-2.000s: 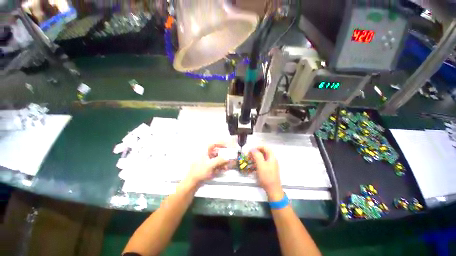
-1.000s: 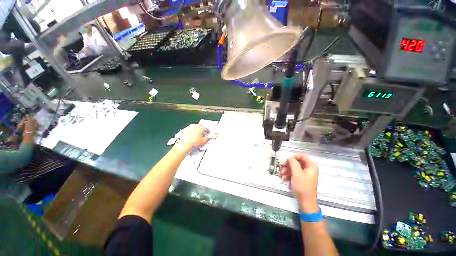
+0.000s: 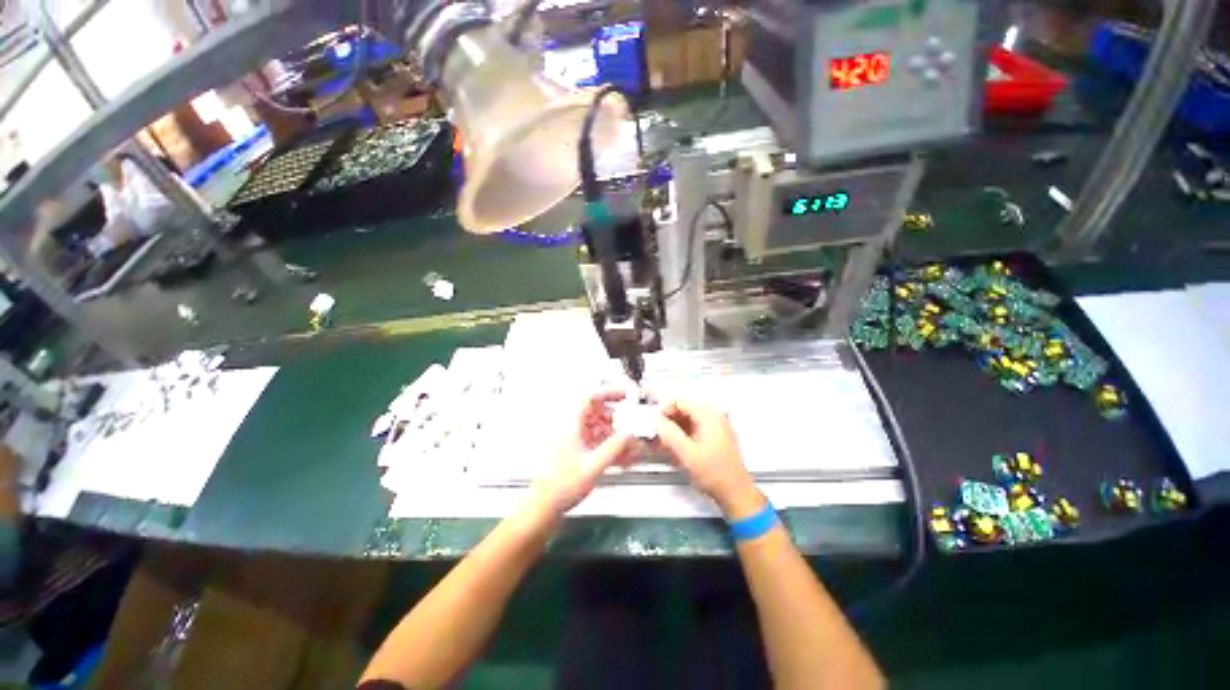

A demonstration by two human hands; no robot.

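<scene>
My left hand (image 3: 590,452) and my right hand (image 3: 701,450) meet under the soldering tip (image 3: 635,371). A small white plastic part (image 3: 639,419) is between their fingers, and both hands hold it. The fingers cover much of it, and I cannot tell whether a circuit board is with it. The dark soldering iron head (image 3: 619,290) stands upright just above. The holding fixture is hidden by the hands. A blue strap is on my right wrist.
Loose white parts (image 3: 434,422) lie left of the machine base (image 3: 796,418). A black tray (image 3: 951,421) on the right holds many green boards. A beige hood (image 3: 533,155) hangs above. The controller (image 3: 877,81) shows 420. A dark conveyor with scattered parts runs behind. Part of a person shows at the left edge.
My left hand has moved from the white parts to under the tip, beside my right hand. The white part now shows between the fingers. The view has turned right since one second ago.
</scene>
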